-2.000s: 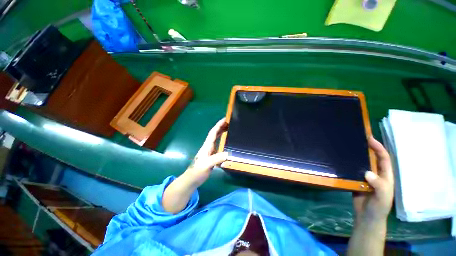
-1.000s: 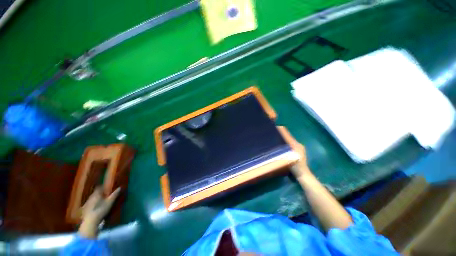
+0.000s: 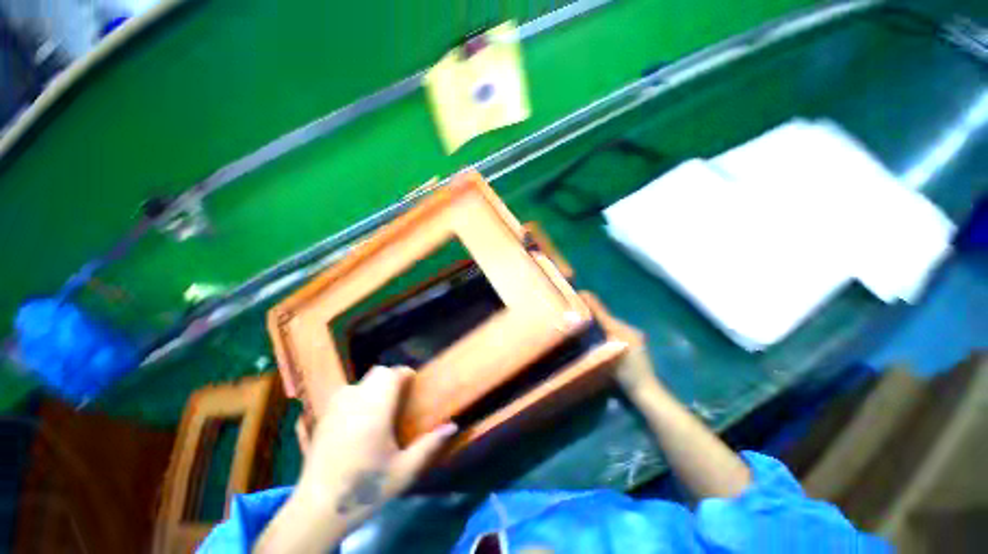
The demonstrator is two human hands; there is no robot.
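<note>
A wooden window frame (image 3: 504,260), orange-tan with a rectangular opening, is held tilted above the cabinet. My left hand (image 3: 358,438) grips its near left edge. The wooden cabinet (image 3: 553,400) with a black glossy panel (image 3: 433,314) lies under the frame; part of the black surface shows through the opening. My right hand (image 3: 623,341) holds the cabinet's right end, its fingers partly hidden. Another wooden window frame (image 3: 260,422) lies at the lower left, beside a dark red-brown cabinet. The picture is blurred.
White sheets (image 3: 758,227) lie to the right. A thin black open frame (image 3: 607,179) lies behind them. A yellow tag (image 3: 482,92) and a blue plastic bag (image 3: 70,348) hang at the rail (image 3: 314,124). Cardboard cartons (image 3: 921,444) stand at the lower right.
My left hand has left the window frames at the left and brought one over the cabinet. My right hand stays at the cabinet's right end. The view has turned.
</note>
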